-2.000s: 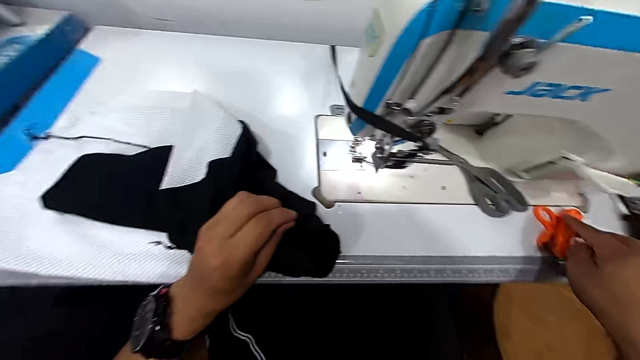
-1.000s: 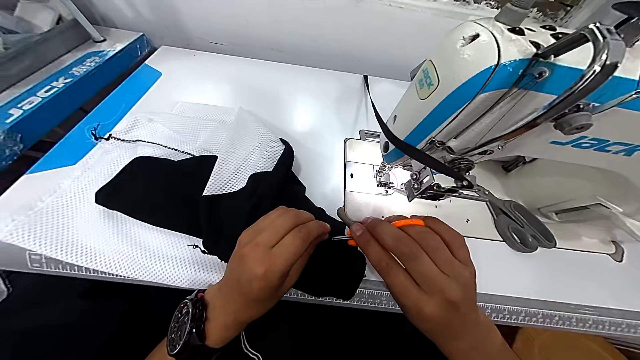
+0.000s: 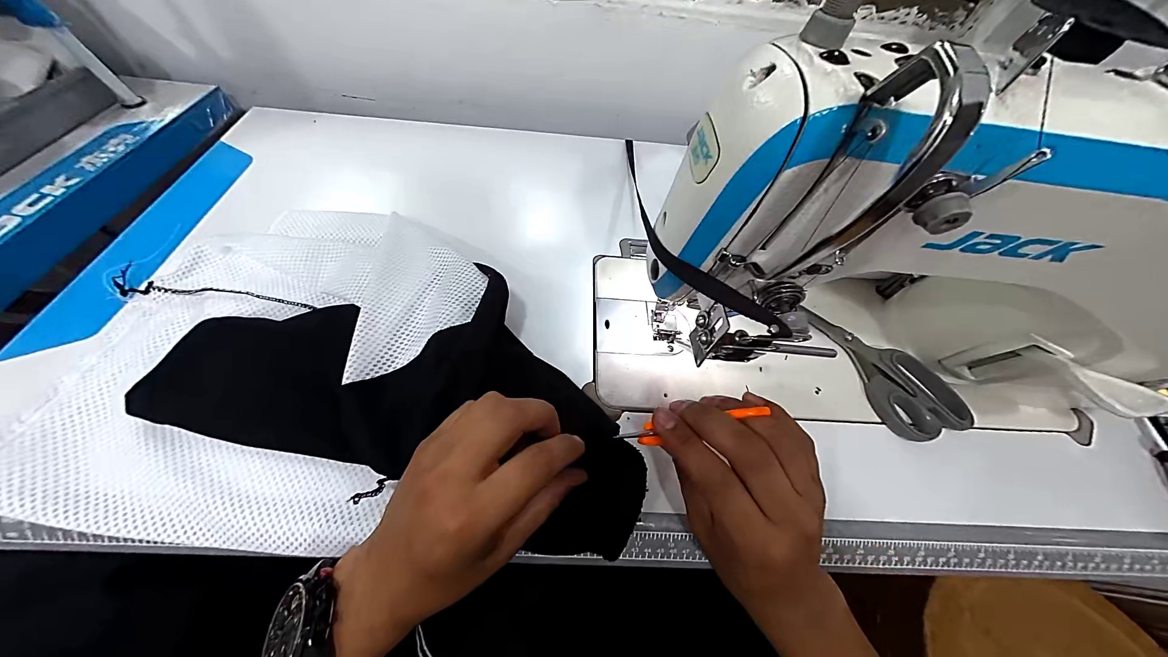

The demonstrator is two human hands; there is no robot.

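Observation:
Black fabric (image 3: 255,388) joined to white mesh fabric (image 3: 100,456) lies on the white sewing table, with loose dark thread chains at the mesh. My left hand (image 3: 484,497), with a watch at the wrist, grips the black fabric near its right end between thumb and fingers. Just to the right, my right hand (image 3: 748,484) holds a small orange-handled cutting tool (image 3: 650,436), probably thread snips. Its thin metal tip points left and meets the edge of the black fabric. My fingers hide most of the handle.
A Jack sewing machine (image 3: 912,201) stands at the right, a black strip (image 3: 675,265) hanging at its needle area. Grey-handled scissors (image 3: 912,392) rest on its bed. A measuring tape (image 3: 958,552) runs along the table's front edge. A blue-edged table (image 3: 109,173) is at the far left.
Two seconds ago my right hand was at the orange tool on the table's right side; it has since brought the tool left to the black fabric. My left hand stays on the fabric.

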